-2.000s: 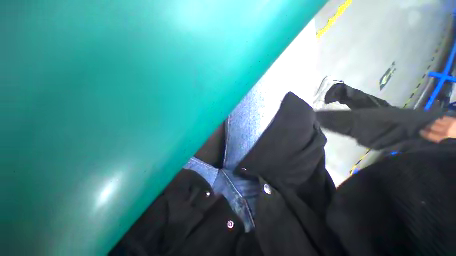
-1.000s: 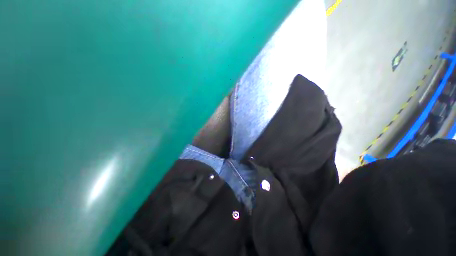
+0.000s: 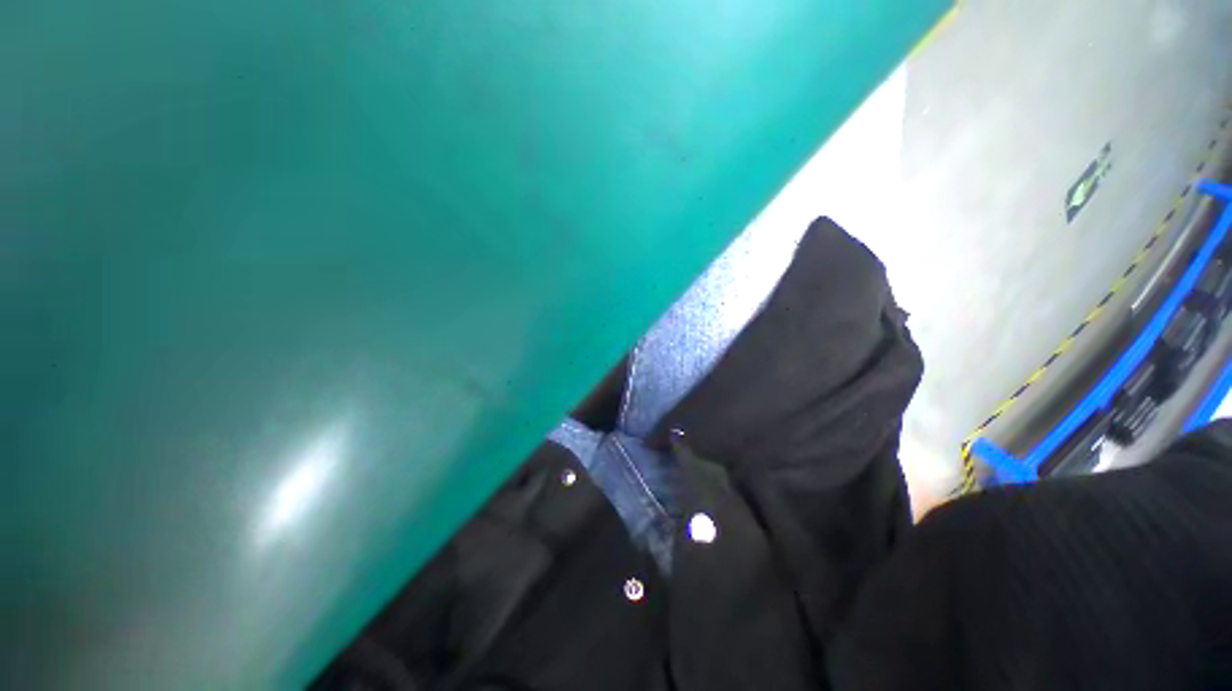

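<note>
The glossy green bench top (image 3: 338, 243) fills the upper left of the view, its edge running diagonally from the top right to the bottom left. Below the edge show my black jacket (image 3: 797, 392) with metal snap buttons and my blue jeans (image 3: 689, 331). A black sleeve (image 3: 1067, 581) fills the lower right. Neither my left hand nor my right hand can be made out. No tool or workpiece shows.
The grey floor (image 3: 1013, 203) lies at the right, with a green floor mark (image 3: 1088, 184) and a yellow-black striped line (image 3: 1067, 344). A blue-framed rack (image 3: 1135, 354) with dark items stands at the far right edge.
The other person's leg and hand, seen at the right two seconds ago, are gone. The view has shifted; the bench edge now covers more of my jeans than a second ago.
</note>
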